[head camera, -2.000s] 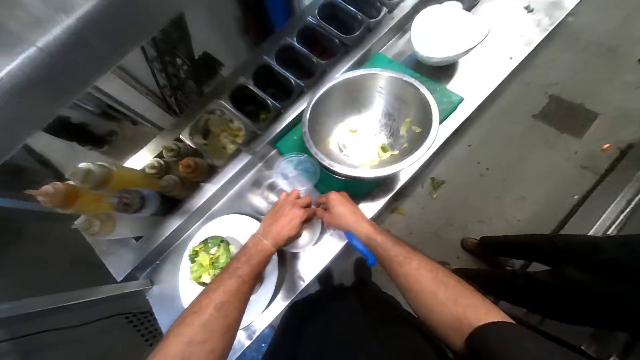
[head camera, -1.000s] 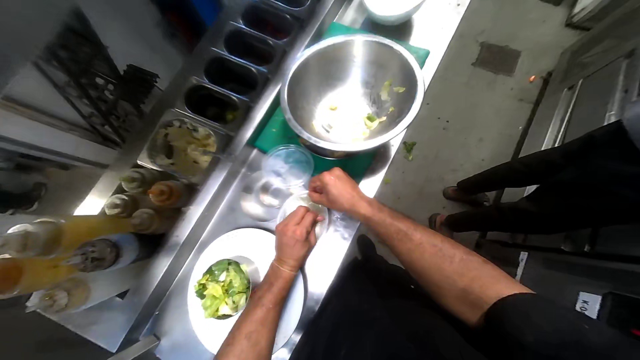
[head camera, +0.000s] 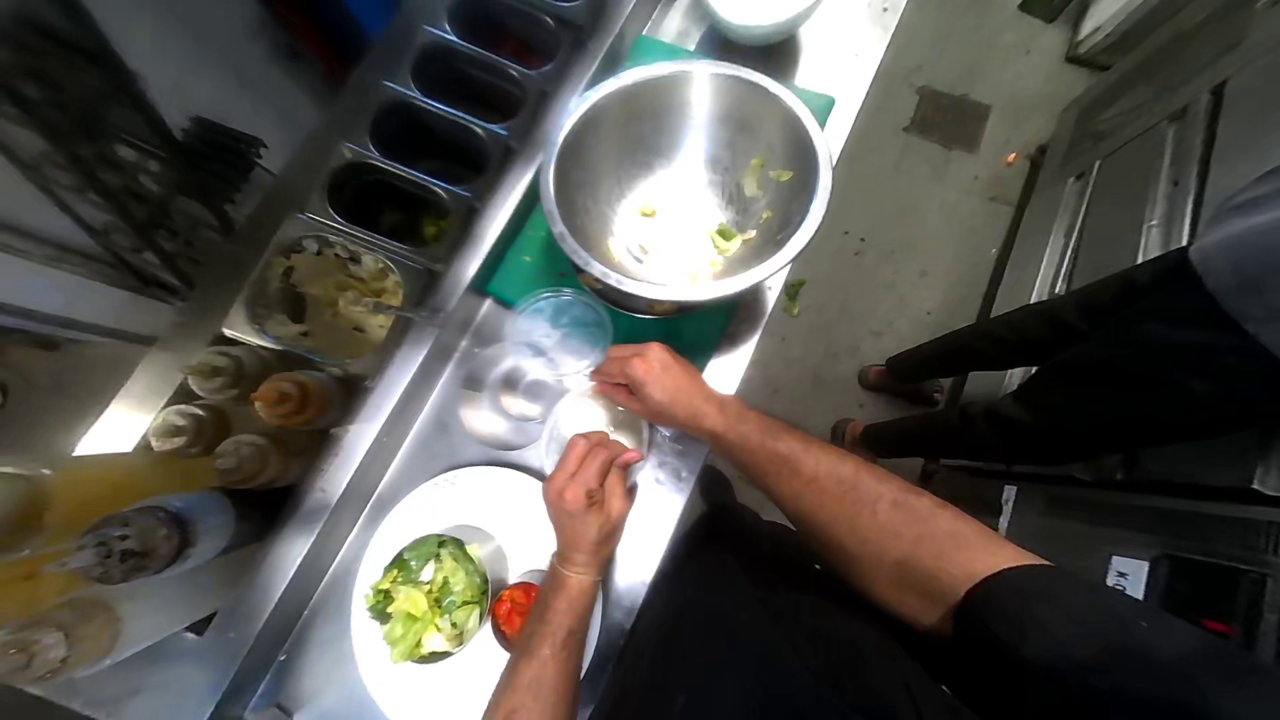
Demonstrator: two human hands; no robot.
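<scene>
My left hand [head camera: 590, 490], fingers bent together, is at the near rim of a small round container [head camera: 570, 425] with whitish contents. My right hand [head camera: 655, 385] is at the container's far right side, its fingertips close to the rim. Whether either hand grips anything is hard to see. A clear round plastic lid or tub [head camera: 562, 330] stands just beyond. Below my left hand lies a white plate [head camera: 390, 540] with a bowl of chopped lettuce [head camera: 430, 600] and a small cup of red food [head camera: 515, 608], partly behind my left forearm.
A steel mixing bowl [head camera: 690, 180] with lettuce scraps rests on a green cutting board [head camera: 530, 255]. Steel food pans [head camera: 430, 140] and sauce bottles [head camera: 290, 400] line the left side. A white bowl [head camera: 762, 15] is at the top. Another person's legs [head camera: 1030, 330] are at the right.
The view has shifted, bringing the plate and the red food into fuller sight. My hands, close together two seconds ago, are now farther apart around the small container.
</scene>
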